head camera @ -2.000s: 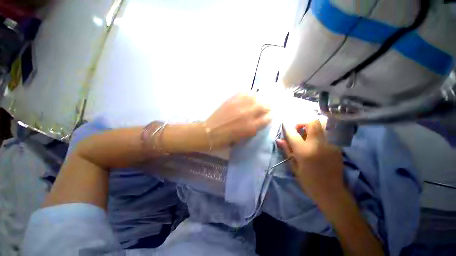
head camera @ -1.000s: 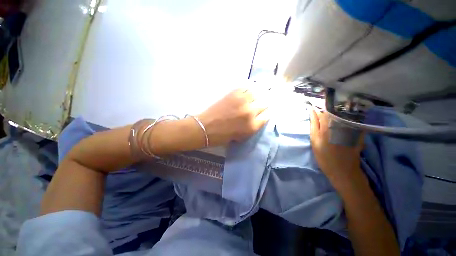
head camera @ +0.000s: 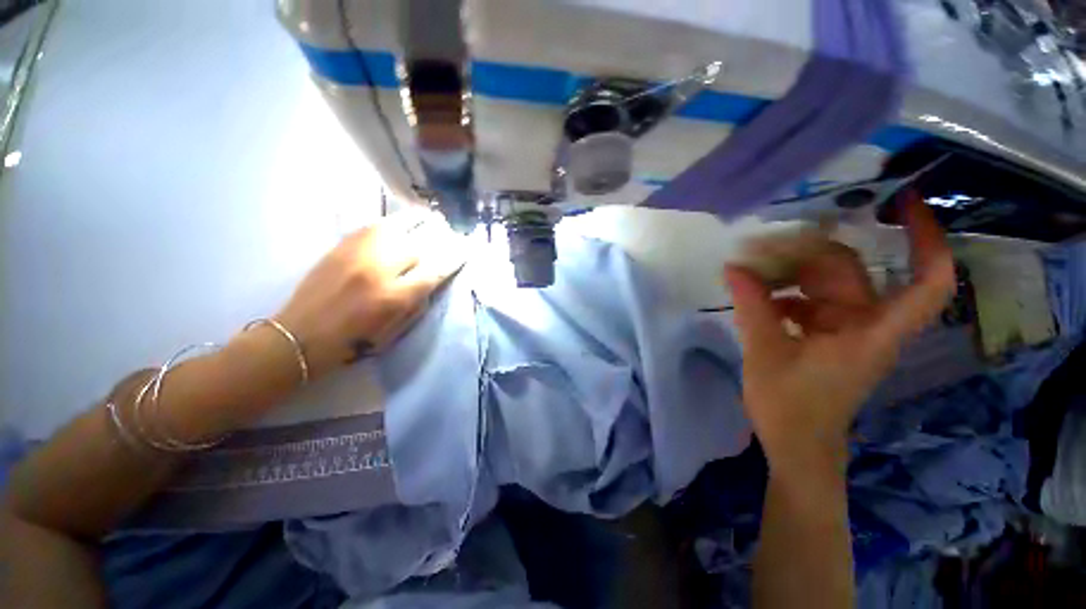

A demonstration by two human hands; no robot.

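The light-blue garment (head camera: 572, 393) lies under the sewing machine head (head camera: 536, 131) and hangs in folds over the table's front edge. My left hand (head camera: 363, 292) is on the cloth's left part, just left of the needle area, with its fingers gripping the cloth. Glare hides its fingertips and the needle. My right hand (head camera: 822, 333) is off the garment, raised right of it in front of the machine arm. Its fingers are curled and blurred. A thin pointed line shows by its index finger; I cannot tell whether the hand holds it.
A purple cloth strip (head camera: 786, 131) is tied around the machine arm. The dark control panel (head camera: 1000, 190) is behind my right hand. A ruler strip (head camera: 316, 458) runs along the table's front edge. A dark grey attachment (head camera: 531, 250) hangs beside the needle area. More blue cloth (head camera: 917, 476) lies lower right.
The view has swung right, showing more of the machine arm. My right hand has left the cloth by the needle and risen to the right. My left hand has stayed on the garment.
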